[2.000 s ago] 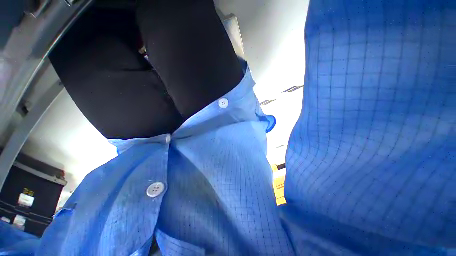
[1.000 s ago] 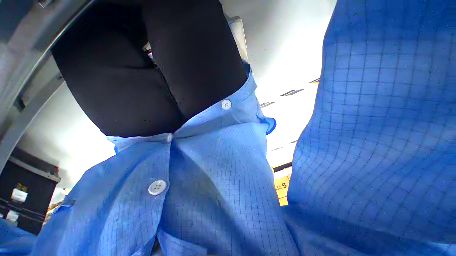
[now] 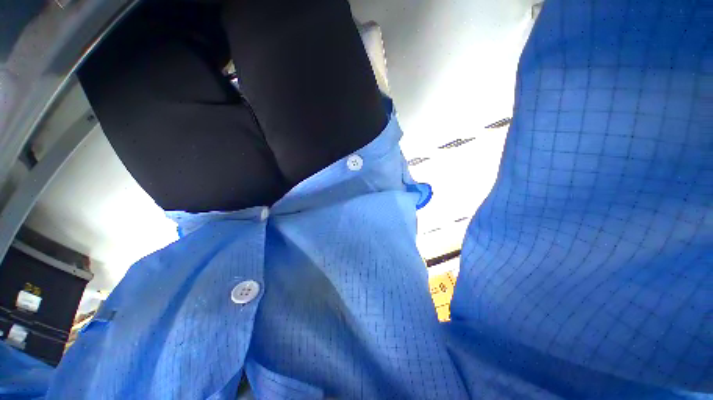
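Neither of my hands is in the picture. The nearest thing in view is my blue grid-pattern smock (image 3: 328, 305), with white buttons down its front, open at the lower hem. Below it show my legs in black trousers (image 3: 203, 148). A large blue sleeve (image 3: 610, 195) fills the right side of the picture; its hand is out of view. No tool or work piece is visible.
A curved grey metal edge (image 3: 59, 82) crosses the upper left. Black boxes with white labels (image 3: 35, 297) stand at the lower left. A yellow-orange thing (image 3: 442, 295) shows between smock and sleeve. The floor (image 3: 438, 78) is pale and bright, with dark marks.
The sleeve on the right has shifted a little to the right, showing more floor and more of the yellow-orange thing. The black boxes appear slightly further left.
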